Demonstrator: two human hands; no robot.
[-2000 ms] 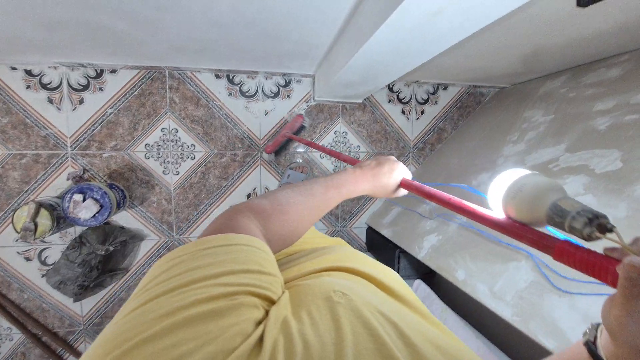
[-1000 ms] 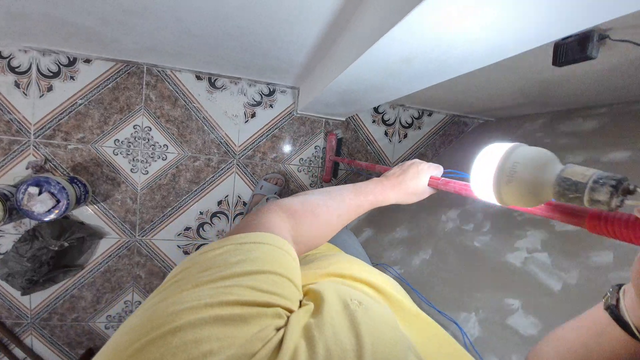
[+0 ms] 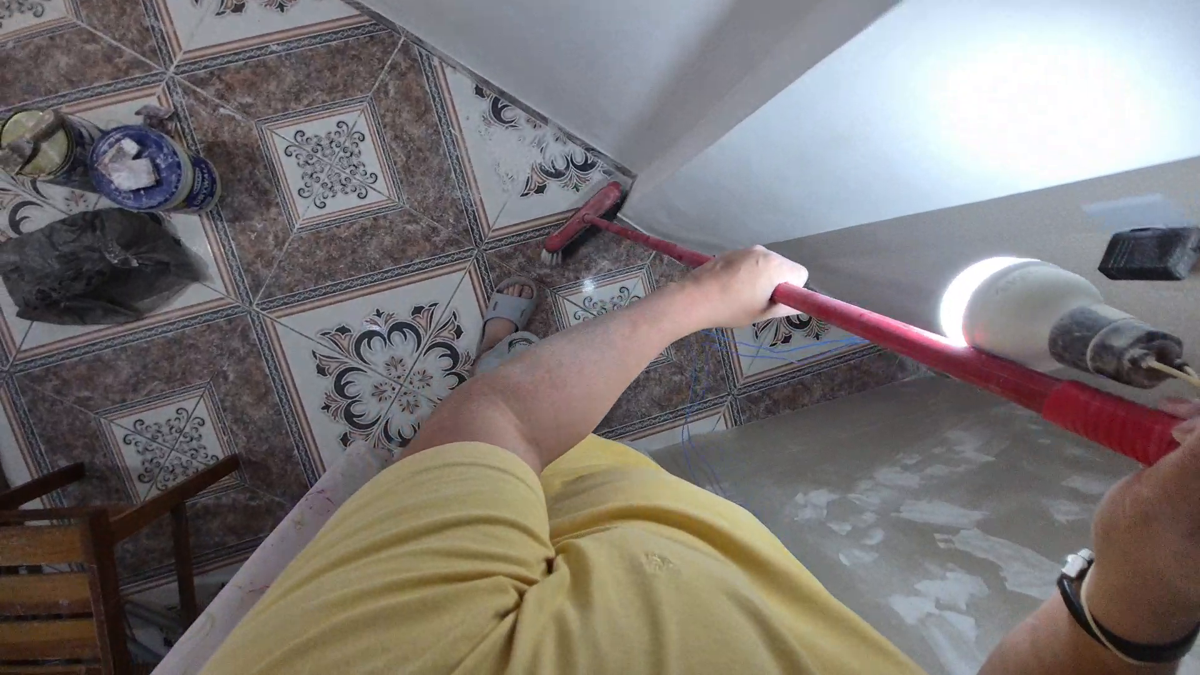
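A red broom [image 3: 867,330] slants across the view. Its red head [image 3: 583,221], with pale bristles at one end, rests on the tiled floor beside the wall corner. My left hand [image 3: 750,284] is closed around the middle of the handle. At the right edge, my right hand [image 3: 1148,525], with a dark band on the wrist, is at the ribbed red grip; its fingers are partly cut off by the frame. A lit bulb [image 3: 1017,305] in a dark socket with a wire hangs close to the handle, between the hands.
Paint cans [image 3: 150,173] and a dark plastic bag [image 3: 94,267] lie on the left floor. A wooden slatted chair or stool [image 3: 56,544] stands lower left. My sandalled foot [image 3: 511,305] is below the broom head. Thin blue wire [image 3: 689,412] trails near the patched grey surface [image 3: 900,506]. A black adapter [image 3: 1148,253] is at right.
The view has turned noticeably. The broom head has shifted from the right side of the wall corner, one second ago, to close against its left side. Both hands stay at the handle.
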